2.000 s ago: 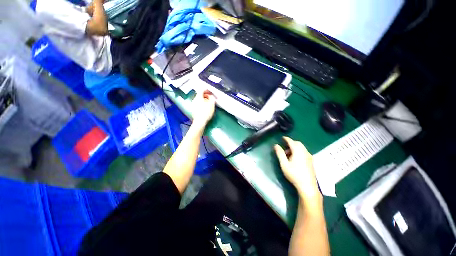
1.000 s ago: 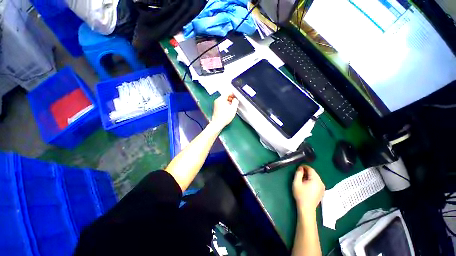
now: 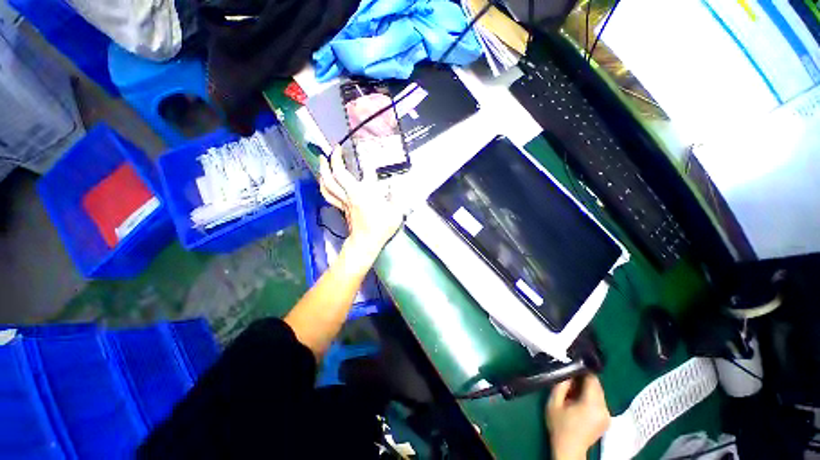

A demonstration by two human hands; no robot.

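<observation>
A black glossy panel with two small white labels lies on a stack of white sheets at the middle of the bench. A smartphone with a pinkish picture lies beyond its left end. My left hand is at the phone's near end, fingers spread, partly over its lower edge. A black handheld scanner lies at the panel's near right corner. My right hand is beside the scanner with fingers curled, partly cut off by the bottom edge; whether it grips the scanner is unclear.
A keyboard and bright monitor stand behind the panel. A mouse and printed label strip lie at right. A blue cloth is at the far end. Blue bins stand on the floor at left. A thin cable hangs across the phone.
My left hand has moved from the panel's left edge to the phone and its fingers have spread. My right hand is now close against the scanner. The view has shifted.
</observation>
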